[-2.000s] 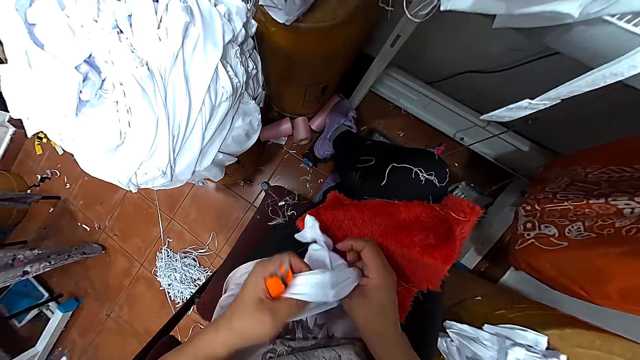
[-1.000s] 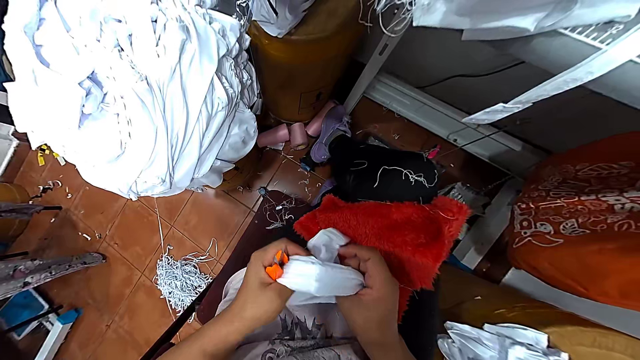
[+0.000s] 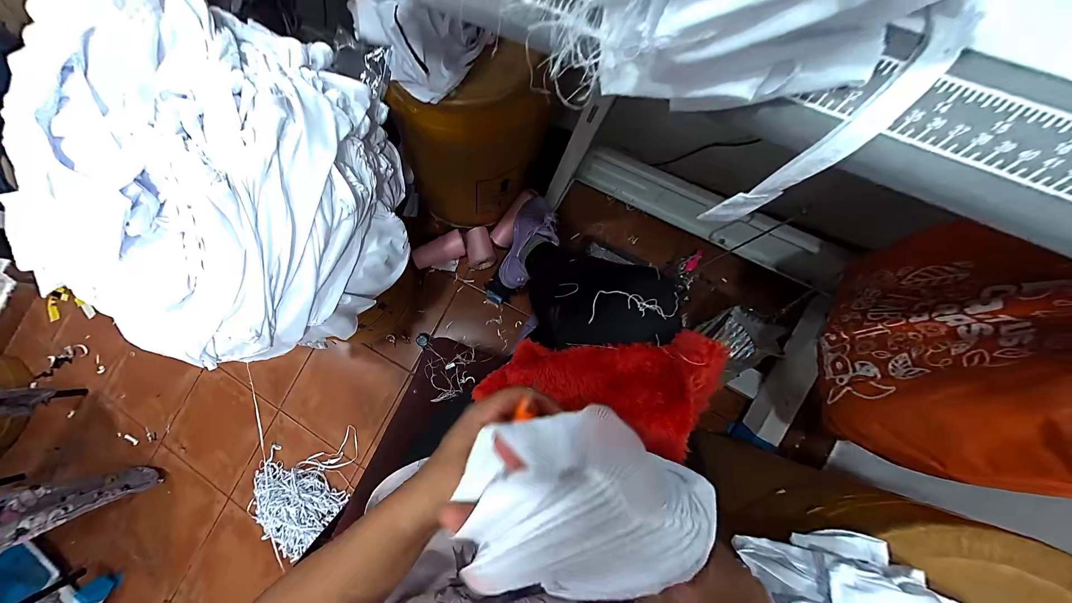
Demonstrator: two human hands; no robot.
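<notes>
White ribbed fabric (image 3: pixel 586 502) spreads over my lap, bunched and partly blurred. My left hand (image 3: pixel 494 427) grips its upper left edge, with fingertips showing through or beside the cloth. A small orange object (image 3: pixel 525 409) sits at the fingers of that hand; whether it is a tool handle cannot be told. My right hand (image 3: pixel 712 582) is mostly hidden under the fabric at the bottom, and its fingers do not show. Just beyond the fabric lies a red fluffy cloth (image 3: pixel 603 377) across my leg.
A big pile of white garments (image 3: pixel 218 184) stands at the left. Pink thread cones (image 3: pixel 480 248) lie by a yellow drum (image 3: pixel 469 126). White thread scraps (image 3: pixel 297 502) rest on the tiled floor. An orange printed bag (image 3: pixel 946 360) is at the right, below a table edge with a ruler scale (image 3: pixel 988 126).
The white fabric, earlier bunched small between both hands, is now spread wide. My left hand has moved up a little, and my right hand has gone mostly out of sight beneath the cloth.
</notes>
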